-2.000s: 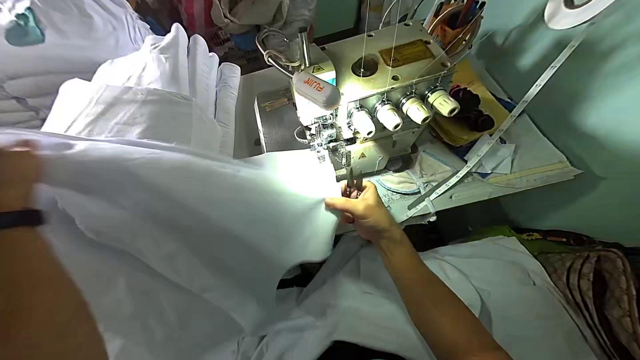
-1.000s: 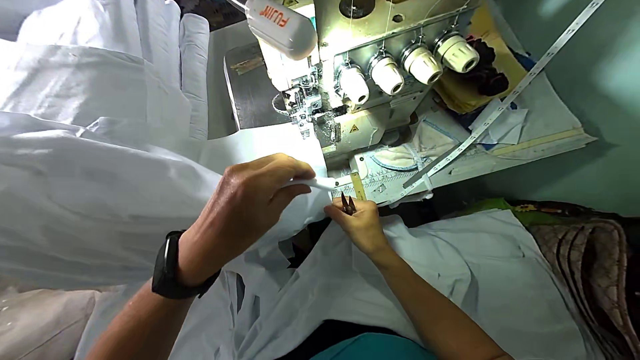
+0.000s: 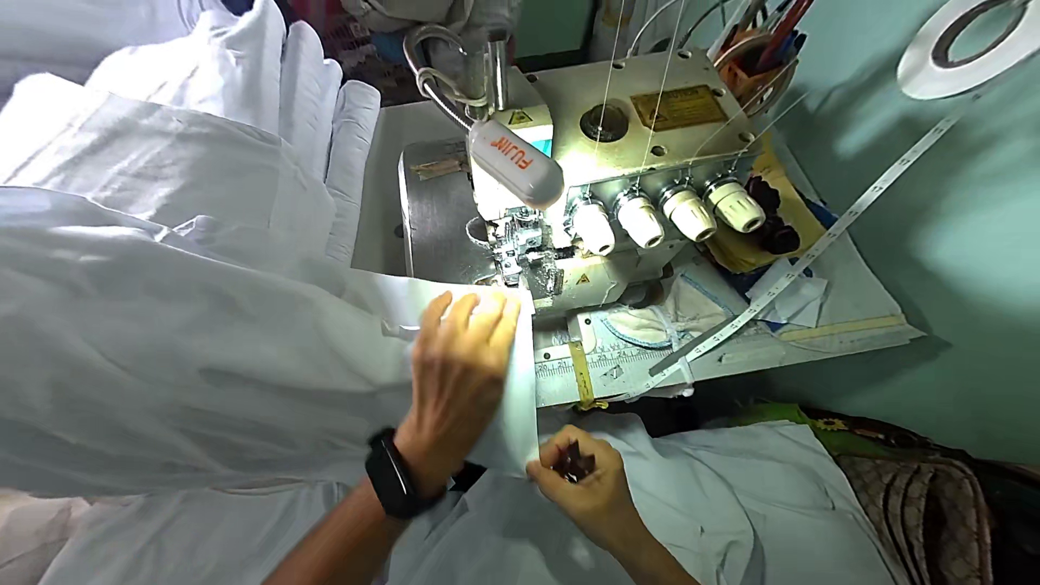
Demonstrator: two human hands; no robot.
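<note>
A large white fabric piece [image 3: 244, 349] spreads from the left to the front of an overlock sewing machine [image 3: 634, 138]. My left hand [image 3: 463, 366], with a black band on its wrist, lies palm down on the fabric just below the presser foot [image 3: 520, 252], fingers extended. The fabric's right edge runs down to my right hand [image 3: 581, 479], which pinches its lower corner between thumb and finger. Small dark thread snips [image 3: 574, 461] are also held in that hand, mostly hidden by the fingers. A lamp [image 3: 516, 162] lights the needle area.
Folded white fabric [image 3: 162, 154] is piled at the left. Along the table's front edge lie a ruler [image 3: 617, 366] and a measuring tape [image 3: 812, 252]. A pen holder [image 3: 756, 77] stands behind the machine at right. More white cloth [image 3: 731, 496] covers the lap, beside a brown quilted item [image 3: 918, 504].
My left hand has moved from beside my right hand up onto the fabric near the presser foot. The fabric edge now extends down to my right hand, which still holds the snips.
</note>
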